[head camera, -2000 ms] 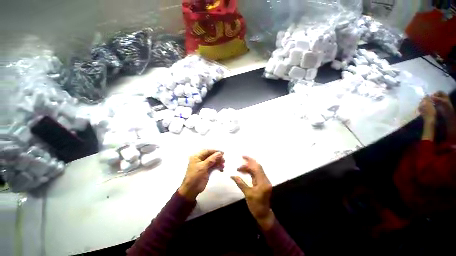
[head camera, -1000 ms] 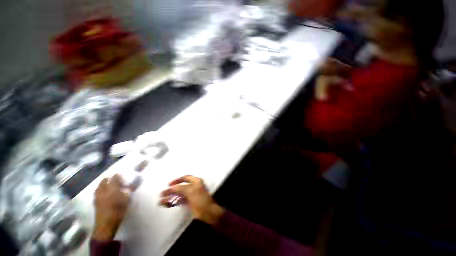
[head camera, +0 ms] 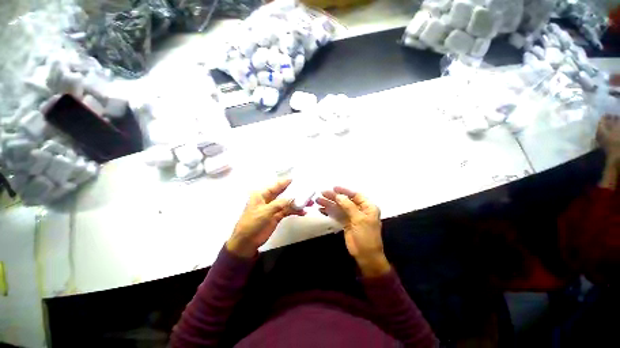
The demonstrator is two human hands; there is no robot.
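My left hand (head camera: 260,216) pinches a small white case (head camera: 303,202) between thumb and fingers above the bench near its front edge. Glare blurs the outline of the case. My right hand (head camera: 355,221) is just to its right, fingers bent and a little apart, with nothing clearly visible in it. A small gap shows between the hands. A few loose white cases (head camera: 303,101) lie near the black strip, partly washed out by glare.
A blue-marked bag of cases (head camera: 275,58) is at centre rear. A dark phone (head camera: 88,126) lies against the left bag of cases (head camera: 47,166). More cases (head camera: 190,160) lie left of centre. Another bag of cases (head camera: 459,26) is rear right. A neighbour's hand (head camera: 610,132) is at far right.
The view swung right, then came back and now looks lower. The loose cases near the strip look fewer than two seconds ago. A white case now shows in my left fingertips.
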